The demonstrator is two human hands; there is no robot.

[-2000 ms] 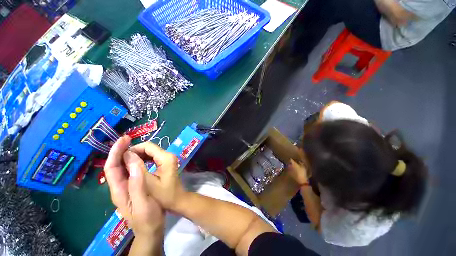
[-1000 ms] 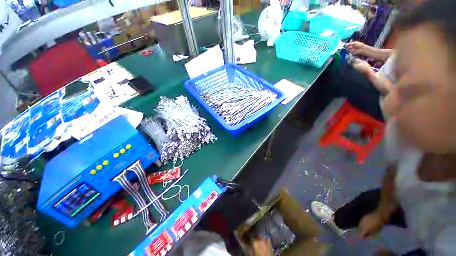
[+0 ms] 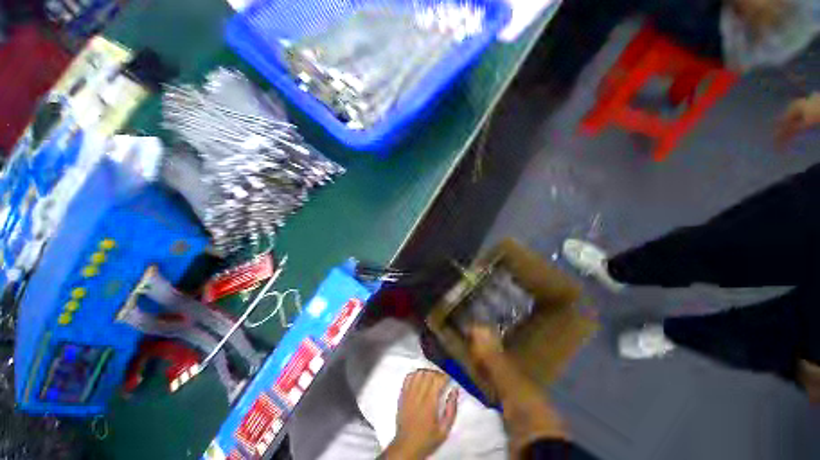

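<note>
My right hand [image 3: 493, 359] reaches over the near edge of an open cardboard box [image 3: 562, 328] at my knees. Its fingertips are at a grey cable bundle [image 3: 502, 304] inside; blur hides whether they grip it. My left hand [image 3: 426, 411] lies over the white cloth [image 3: 382, 359] on my lap with its fingers bent; I cannot tell if it holds anything. The blue test fixture [image 3: 306, 346] with red blocks runs along the bench edge. The blue tester [image 3: 99, 278] stands to its left, with ribbon leads [image 3: 193, 314] from its front.
A grey bundle pile [image 3: 243, 162] lies beyond the tester. A blue basket [image 3: 382, 135] of grey cables stands near the bench edge. A loose red board [image 3: 238, 277] lies by the leads. A red stool [image 3: 661, 90] and a person's dark-trousered legs [image 3: 728, 260] are at right.
My hands, together above the fixture two seconds ago, are now apart and low, one at the box. The view has swung up and back down. The person crouching by the box has stood up.
</note>
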